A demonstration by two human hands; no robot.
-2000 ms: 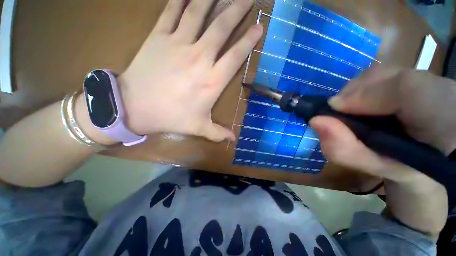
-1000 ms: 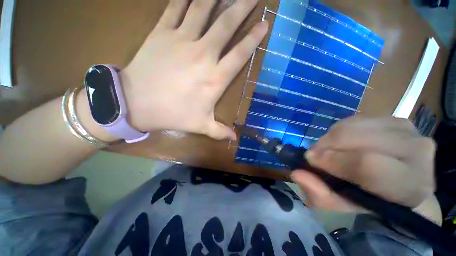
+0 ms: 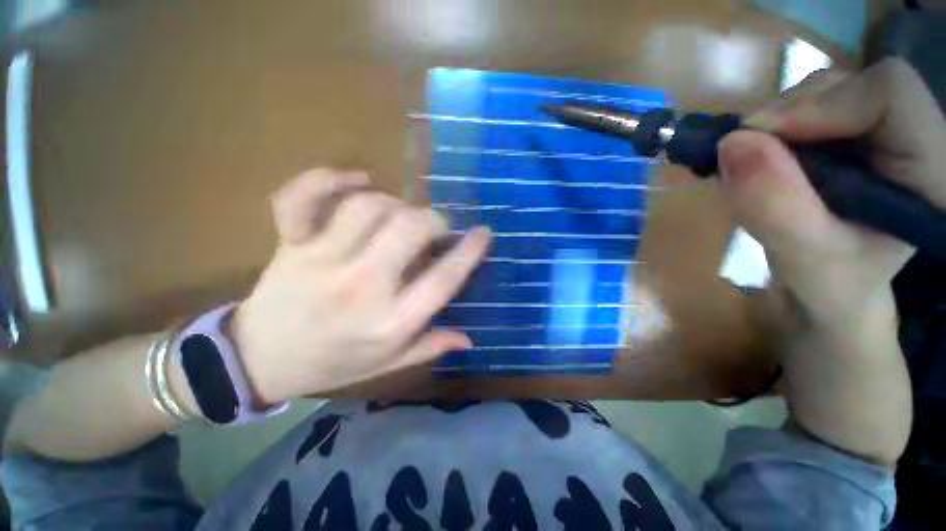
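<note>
The blue solar panel (image 3: 560, 223) with pale lines across lies nearly upright on the brown tabletop, short wire ends sticking out at both sides. My right hand (image 3: 830, 156) holds the black soldering iron (image 3: 716, 140); its metal tip points left over the panel's upper part, and contact cannot be told. My left hand (image 3: 358, 275) is at the panel's left edge, fingers partly curled, with the index finger and thumb reaching over the edge. Whether it grips the panel is not clear. The view is blurred.
A long white strip (image 3: 26, 182) lies at the far left of the brown tabletop (image 3: 166, 135). Another white strip (image 3: 745, 259) lies at the right, partly hidden by my right hand. A dark cable (image 3: 747, 398) shows at the table's front edge. Dark objects stand at the right rim.
The iron has lifted from the panel's lower left edge to over its upper part. The panel now appears straighter and lower in view. My left hand has drawn back and curled its fingers.
</note>
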